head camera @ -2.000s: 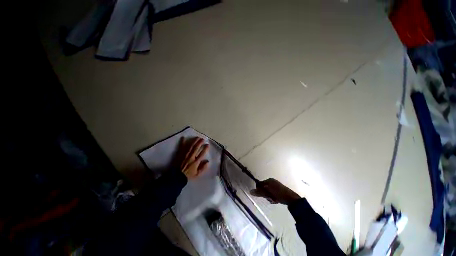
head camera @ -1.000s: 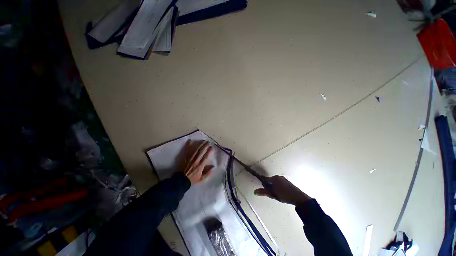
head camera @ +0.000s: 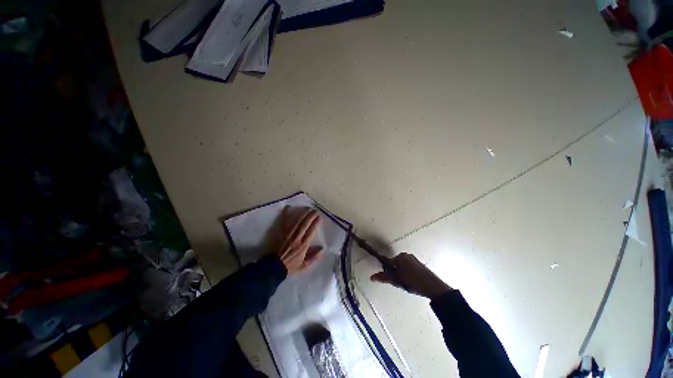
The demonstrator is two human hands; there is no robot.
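Observation:
A white-topped garment panel with navy edges (head camera: 266, 232) lies at the lower middle. My left hand (head camera: 299, 244) rests flat on it near its far end, fingers spread, gripping nothing. My right hand (head camera: 406, 274) is closed around the handles of the fabric shears (head camera: 371, 252). The dark blades point up-left and meet the panel's edge at its right corner. A shiny wrapped pattern weight (head camera: 325, 356) sits on the panel near the bottom edge of the picture. A narrow trimming (head camera: 384, 328) runs beside the panel's right edge.
Navy and white cut pieces (head camera: 225, 40) lie at the table's far left. A long grey strip (head camera: 616, 269) and a navy piece (head camera: 659, 273) lie at the right, with a red bucket (head camera: 653, 81) beyond. Small scraps are scattered on the beige table (head camera: 413, 133).
The view has shifted, so the table and far pieces show slightly differently. My left hand stays on the panel. My right hand still holds the shears, whose blades now lie at the panel's corner.

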